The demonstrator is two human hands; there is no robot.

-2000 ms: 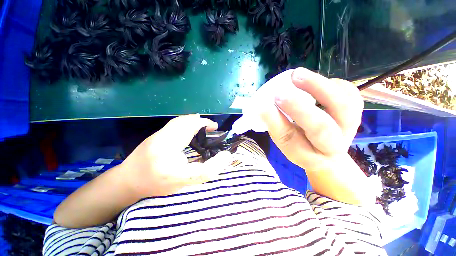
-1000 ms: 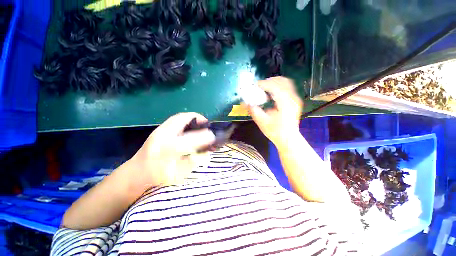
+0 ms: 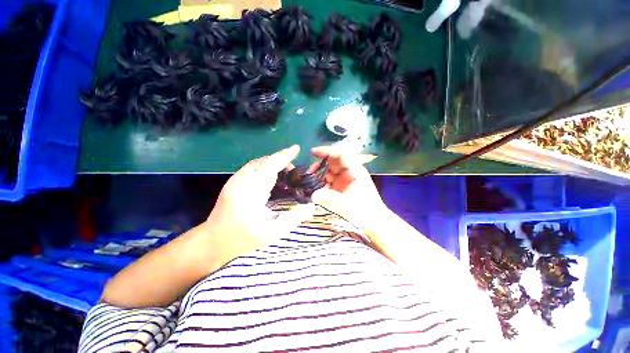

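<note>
A dark, spiky part-built rosette (image 3: 298, 185) is held between my two hands at the bench edge, in front of the striped shirt. My left hand (image 3: 252, 196) cups it from the left with the thumb up. My right hand (image 3: 349, 185) pinches its right side with the fingertips. The white glue bottle (image 3: 338, 125) stands on the green bench just beyond my hands, in a bright glare. Finished-looking black flower heads (image 3: 202, 105) sit in rows on the bench at left and centre, with more at the right. The underside of the held piece is hidden.
The green bench (image 3: 173, 153) bears whitish marks. A blue crate (image 3: 41, 138) stands at left; a light blue bin (image 3: 604, 258) with dark pieces is at lower right. A clear panel (image 3: 511, 76), black cable (image 3: 539, 107) and parts tray (image 3: 511, 141) are at right. Cardboard (image 3: 228, 8) lies at back.
My right hand has put the glue bottle down on the bench and come back to the dark piece, which both hands now hold. The view has shifted, showing more of the bench's back and left crate.
</note>
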